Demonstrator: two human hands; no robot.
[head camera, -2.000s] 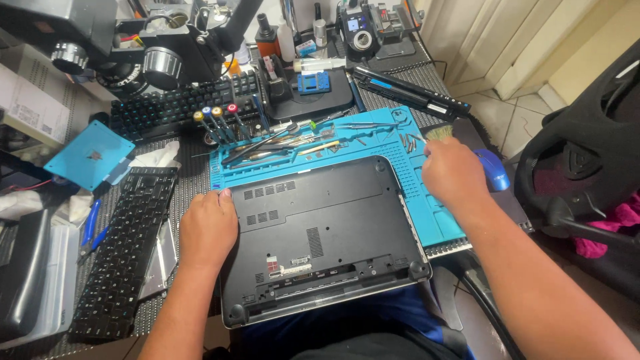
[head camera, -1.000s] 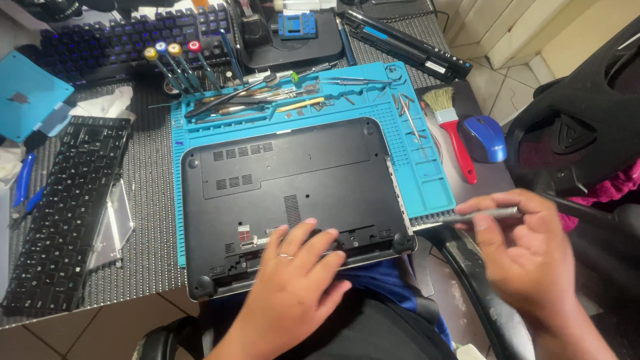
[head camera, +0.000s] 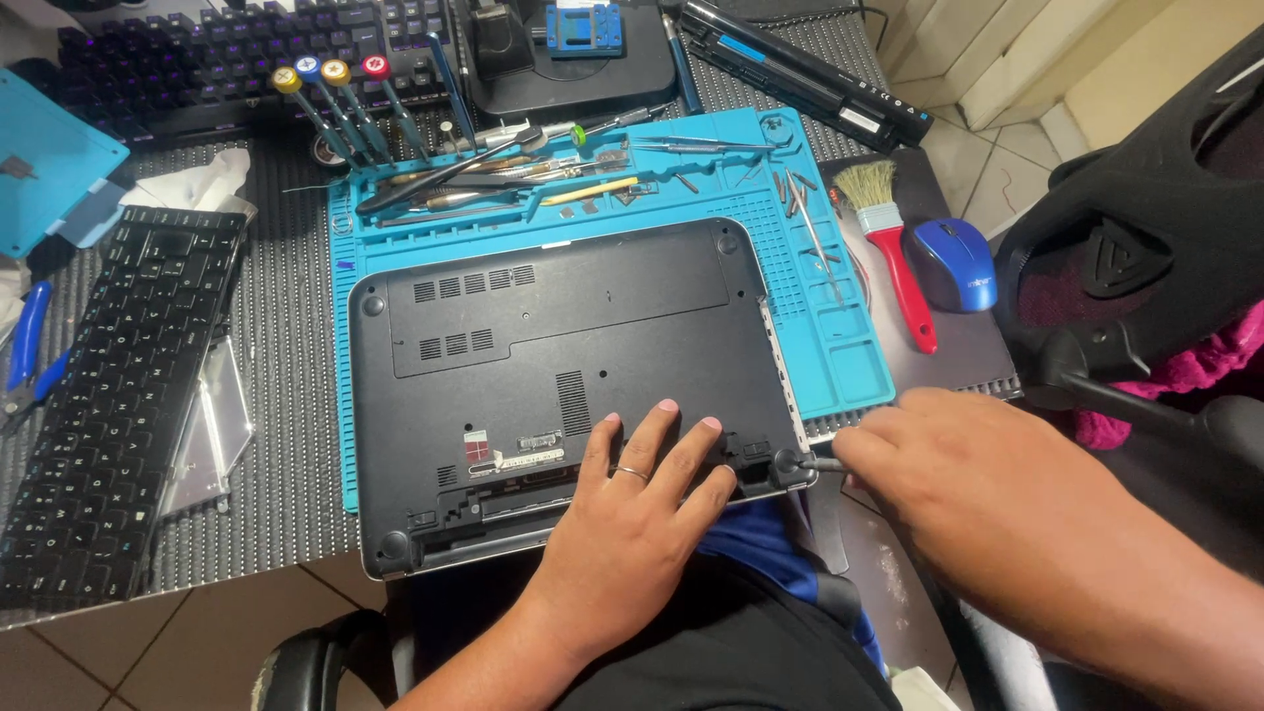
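An upside-down black laptop (head camera: 592, 346) lies partly on a turquoise silicone repair mat (head camera: 849, 346), its battery bay towards me. My left hand (head camera: 632, 523) rests flat on its underside, fingers spread beside the battery bay. My right hand (head camera: 948, 474) holds a thin metal screwdriver (head camera: 825, 464), whose tip is at the round foot in the laptop's near right corner. Whether the tip sits in a screw cannot be seen. Tweezers (head camera: 701, 145), a spudger and other small tools lie in the mat's upper trays, with several screwdrivers (head camera: 326, 123) standing at its upper left.
A loose laptop keyboard (head camera: 118, 395) and blue-handled pliers (head camera: 30, 346) lie at the left. To the right are a red-handled brush (head camera: 899, 267), a blue mouse (head camera: 953, 262) and a black chair (head camera: 1136, 237). A laptop battery (head camera: 805, 79) lies behind the mat.
My left hand has moved from the laptop's left edge onto its underside. My right hand, beside the mat's tools two seconds ago, has brought the screwdriver to the near right corner.
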